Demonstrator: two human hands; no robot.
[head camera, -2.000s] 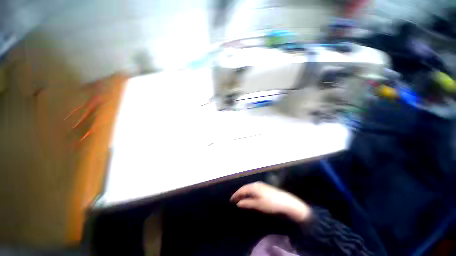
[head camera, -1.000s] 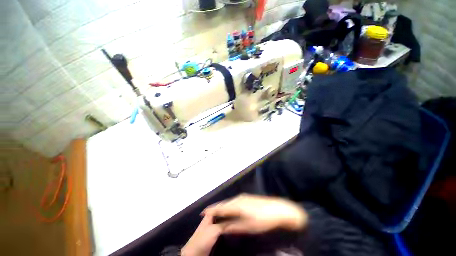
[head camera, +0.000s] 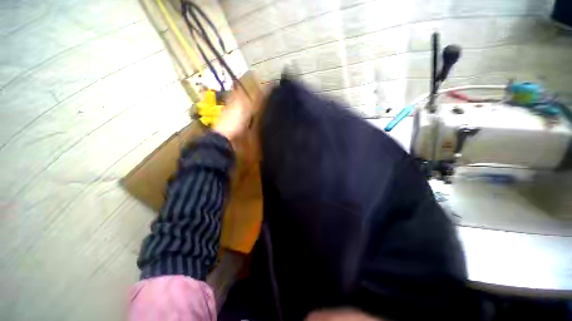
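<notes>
A large black garment (head camera: 351, 188) spreads across the middle of the view, over the left part of the white machine table. Its top corner is blurred and rises beside my left hand. My left hand (head camera: 237, 116) is stretched forward beside the yellow plug at the wall. It is blurred, and I cannot tell if its fingers hold anything. A strip of skin at the bottom edge, over the garment, appears to be my right hand (head camera: 342, 315); its fingers are cut off.
The cream sewing machine (head camera: 502, 135) stands at the right on the white table (head camera: 514, 254). A light-blue stick (head camera: 399, 118) is left of its head. A yellow plug (head camera: 209, 108) and dark cable (head camera: 207, 37) are at the wall. Brown board (head camera: 153, 169) lies under my left arm.
The view has turned left. The black garment now covers the table's left part. My hands, together near the table's front edge before, are apart, with the left stretched towards the wall.
</notes>
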